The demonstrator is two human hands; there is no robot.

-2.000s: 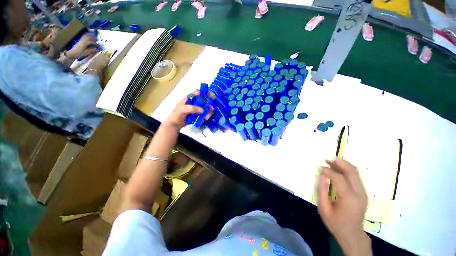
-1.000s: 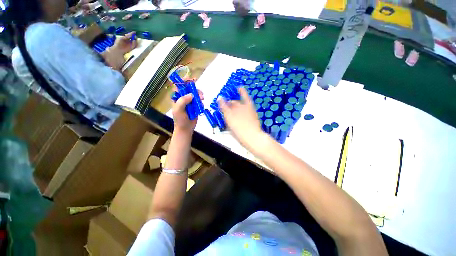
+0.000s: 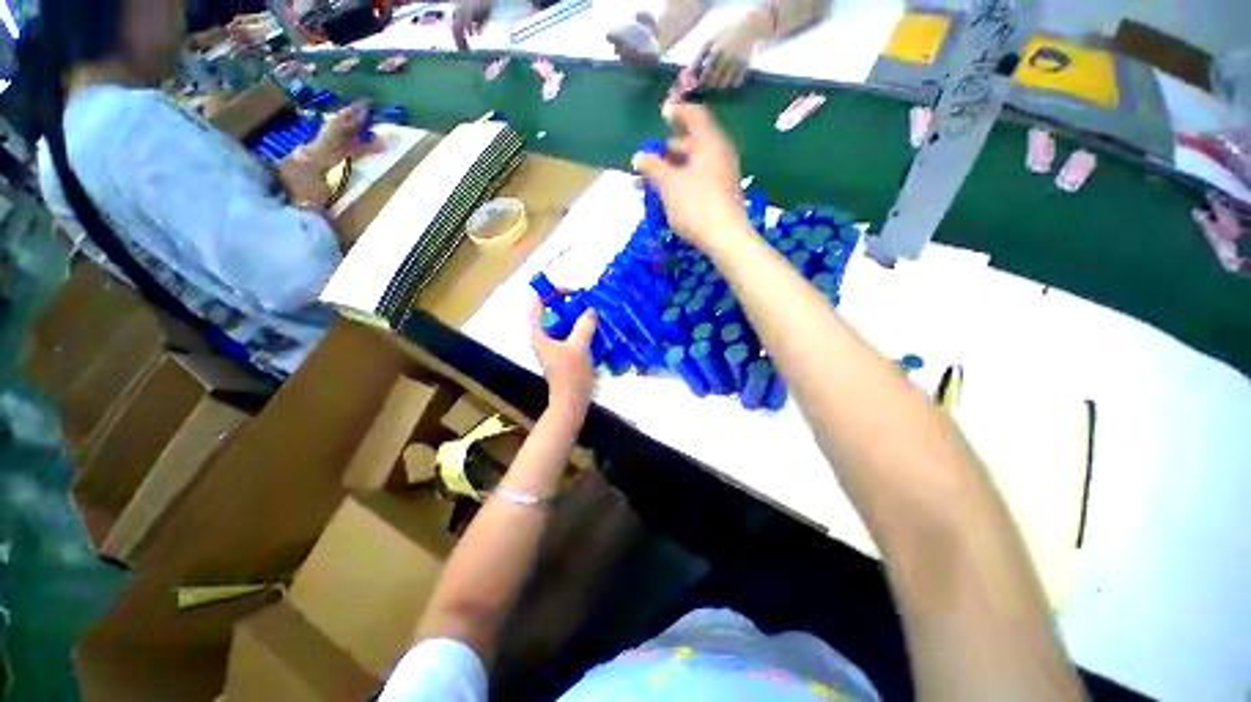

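Observation:
Many blue battery cells [image 3: 707, 318] with grey-green round ends stand and lie in a heap on the white bench sheet [image 3: 1159, 412]. My left hand [image 3: 565, 359] is at the heap's left edge, closed around a few blue cells. My right hand [image 3: 703, 178] is raised over the far side of the heap, near the belt. A blue cell [image 3: 653, 176] shows at its fingertips; whether it is gripped is hard to tell. My right forearm hides part of the heap and bench. A pale yellow adhesive sheet lies at the right, partly behind that forearm.
A tape roll [image 3: 497, 222] and a striped sheet stack [image 3: 428, 220] are at left. A green belt [image 3: 590, 117] carries pink parts. An upright post [image 3: 947, 137] stands beyond the heap. A person sits at left; another person's hands reach in at the top. Cartons [image 3: 371, 562] are below left.
My right hand has moved from the heap's left side up to its far side. My left hand has lowered to the heap's left edge, with fewer cells showing in it.

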